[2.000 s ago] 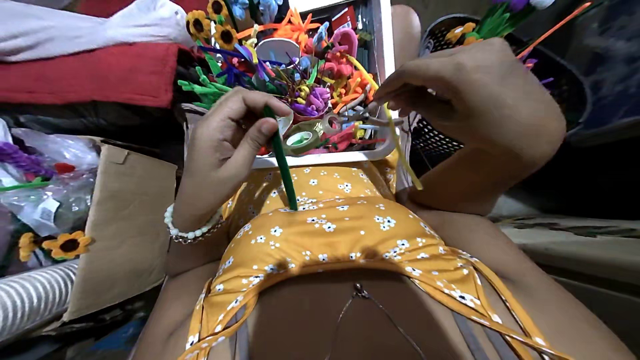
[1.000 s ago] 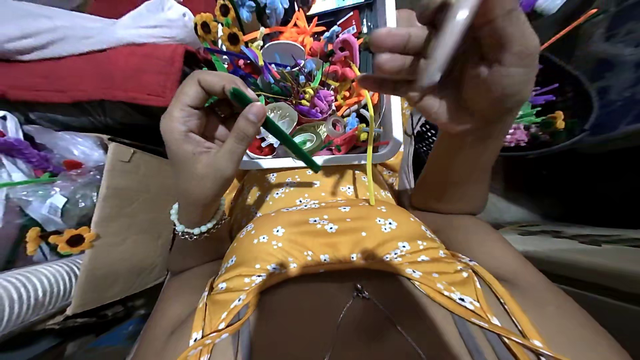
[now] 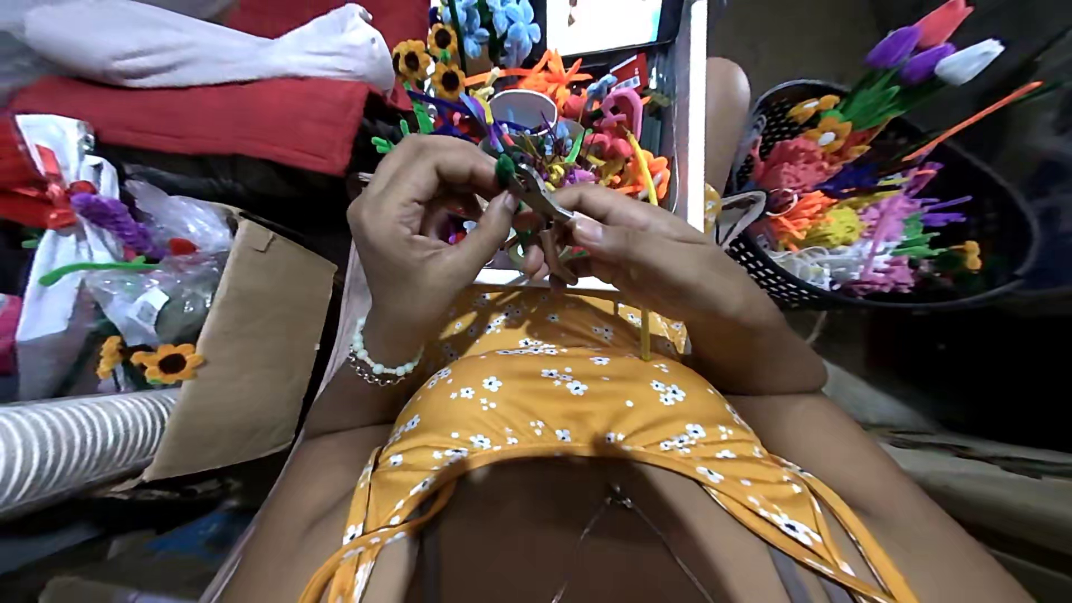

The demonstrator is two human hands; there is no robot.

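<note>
My left hand point(image 3: 440, 222), with a beaded bracelet at its wrist, pinches a green piece point(image 3: 505, 170), which looks like a pipe cleaner stem, between thumb and fingertips. My right hand point(image 3: 662, 251) holds a small metal cutting tool point(image 3: 546, 209), pliers or scissors, whose jaws meet the green piece; its handles run down under my fingers. Both hands are above the near edge of a white tray point(image 3: 693, 126) full of colourful pipe cleaner pieces. A yellow pipe cleaner point(image 3: 643, 167) lies along the tray's right part, and a yellow end hangs below my right hand.
At the right stands a black perforated basket point(image 3: 775, 280) of pipe cleaner flowers. A white cup point(image 3: 523, 110) and a lit screen point(image 3: 603, 25) are in and beyond the tray. Cardboard point(image 3: 243, 352), plastic bags and a red cloth point(image 3: 209, 126) lie at the left.
My right hand was raised at the right one second ago; it has come down and left to my left hand, with the metal tool now against the green piece. My left hand has moved slightly right.
</note>
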